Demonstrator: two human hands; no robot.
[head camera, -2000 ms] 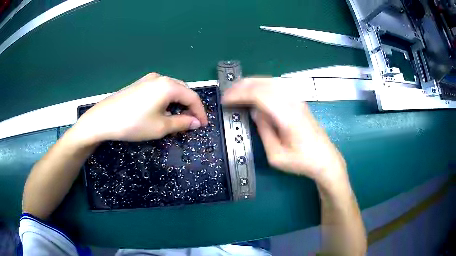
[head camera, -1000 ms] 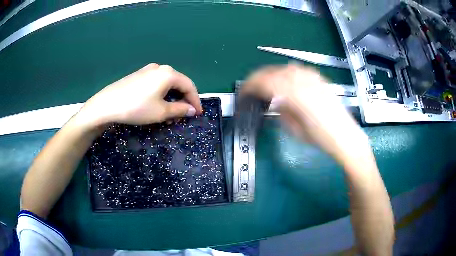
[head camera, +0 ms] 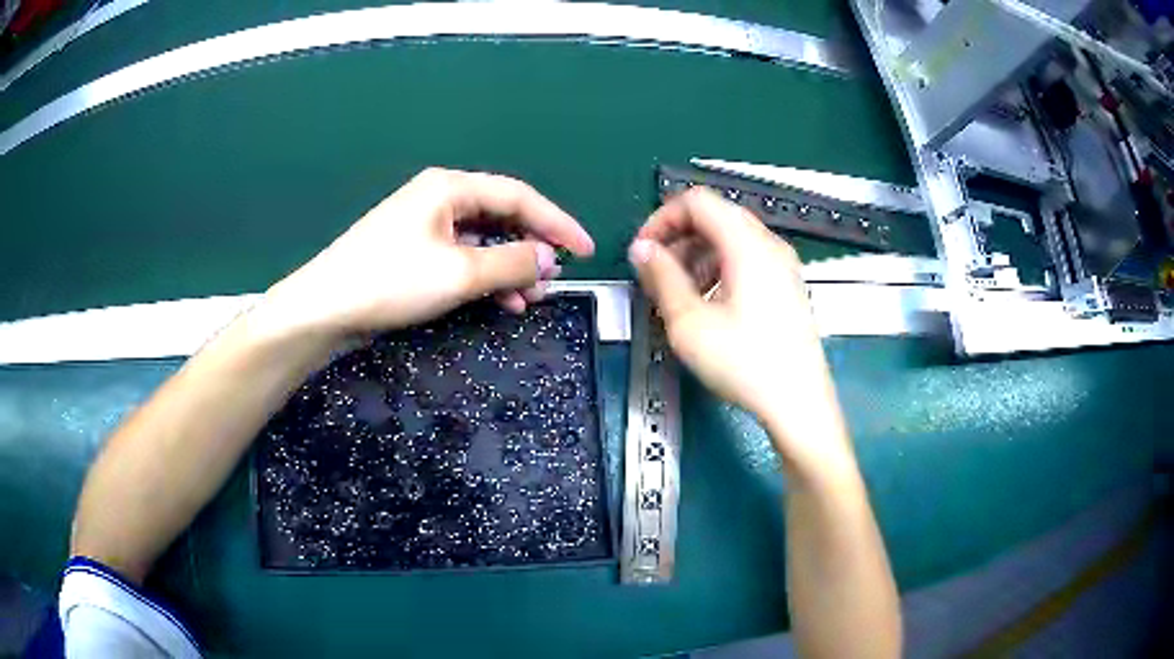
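A flat black parts tray (head camera: 434, 566) full of tiny glinting black rings lies on the green bench. A narrow grey-brown fixture strip (head camera: 653, 476) with a row of round seats stands along its right side. A second, darker fixture strip (head camera: 785, 206) lies slanted on the green belt. My left hand (head camera: 444, 258) is over the tray's back edge, thumb and fingers curled around a small dark part, mostly hidden. My right hand (head camera: 721, 290) is over the upper end of the near strip, thumb and index fingertips together; a tiny dark thing seems to show there, too small to be sure.
Pale metal rails (head camera: 888, 312) run along the green conveyor belt (head camera: 386, 116). A silver machine frame (head camera: 953, 232) with plates and posts stands at the right. A pale pointed rail piece (head camera: 824, 180) lies behind the second strip. Something red is at the far left corner.
The second strip now lies on the belt by the machine. My right hand has come back left and lower from its blurred sweep. My left hand has moved right and off the rings.
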